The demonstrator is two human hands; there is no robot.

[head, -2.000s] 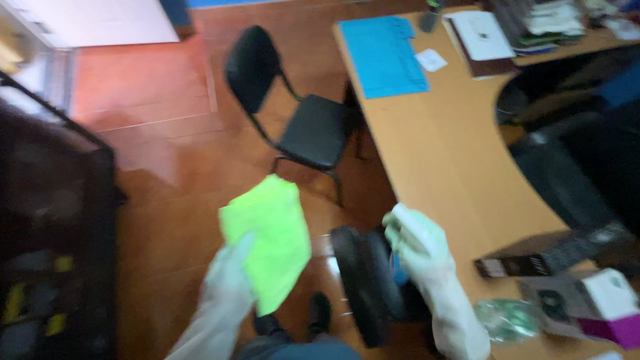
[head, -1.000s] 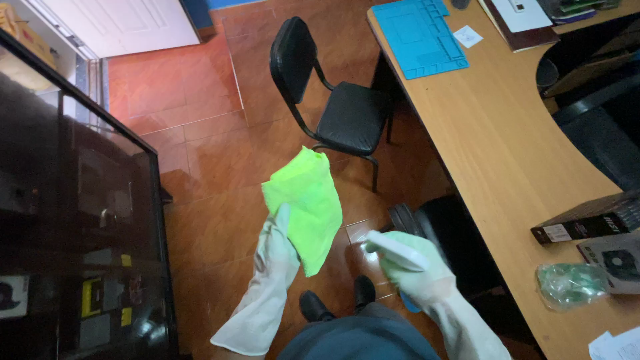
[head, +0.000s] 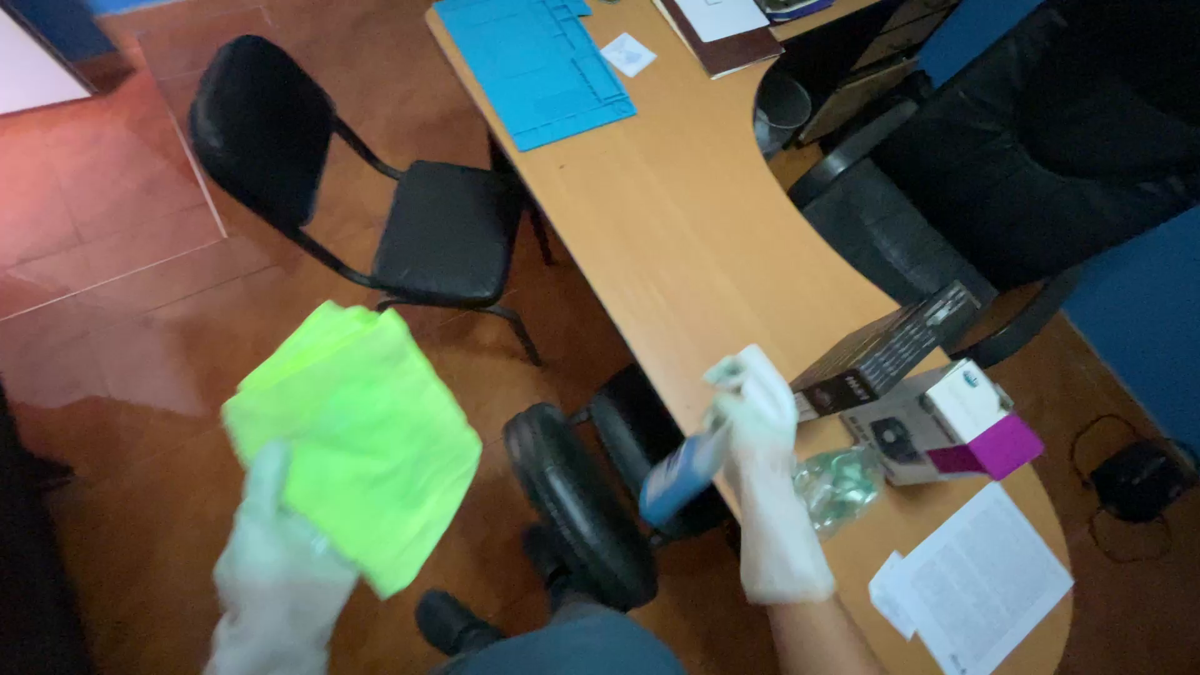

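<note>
My left hand (head: pixel 286 553), in a whitish rubber glove, grips a folded lime-green cloth (head: pixel 366 441) by its lower left part, thumb on top. The cloth is over the tiled floor, left of the desk. My right hand (head: pixel 755 422), gloved too, holds a spray bottle (head: pixel 677 480) with a blue body and white head. The bottle is tilted beside the near edge of the wooden desk (head: pixel 694 253). Blur hides how the right fingers sit on its trigger.
A black chair (head: pixel 445 234) stands left of the desk, another (head: pixel 581 506) by my legs. On the desk are a blue mat (head: pixel 539 70), a dark box (head: pixel 881 356), a white and purple box (head: pixel 937 427), a clear plastic bag (head: pixel 839 487) and papers (head: pixel 980 581). An armchair (head: pixel 984 159) stands behind.
The view has swung right, showing more of the desk and armchair. The bottle's blue body now shows plainly below my right hand. Both hands keep hold of the cloth and bottle.
</note>
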